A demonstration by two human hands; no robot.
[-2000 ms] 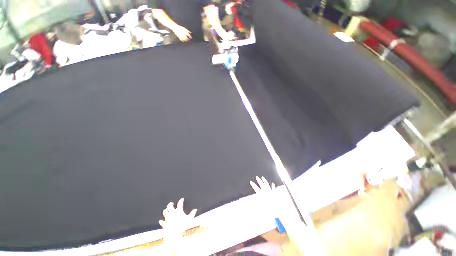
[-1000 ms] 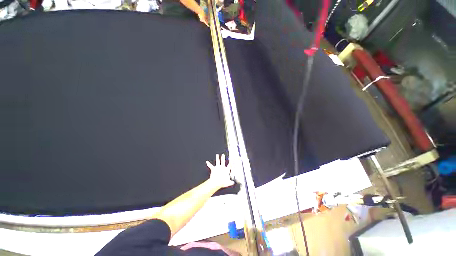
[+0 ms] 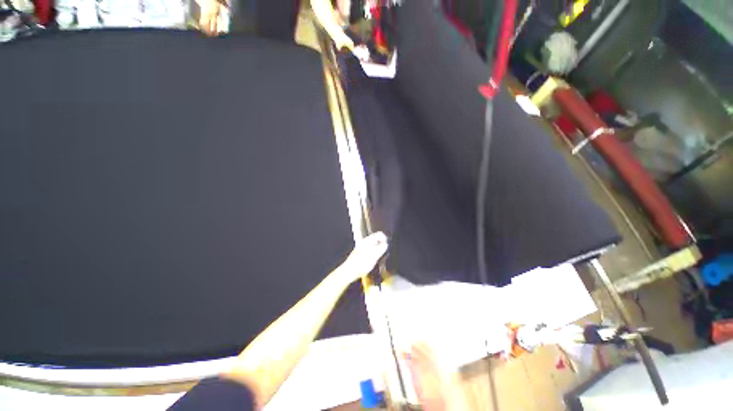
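A long pale cutter rail (image 3: 347,160) lies across the black fabric ply (image 3: 185,185), from the far side to the near table border. My left hand (image 3: 370,250) is curled over the rail near the cloth's near edge, with its fingers on the right side. Part of the rail is hidden under it. My right hand (image 3: 426,365) is a pale blur just right of the rail's near end; its fingers cannot be made out. Right of the rail the black cloth is rumpled and rises towards the fabric roll (image 3: 514,168).
Another person's arm (image 3: 333,28) reaches to the rail's far end. A dark cord (image 3: 484,185) with a red top hangs right of the rail. White underlay paper (image 3: 554,293) shows along the near border. A blue clip (image 3: 370,393) sits below. A red-brown roller (image 3: 623,164) stands at right.
My left hand has gone from spread flat beside the rail to curled over it, slightly higher. My right hand has come into view, blurred. The cloth right of the rail is more rumpled.
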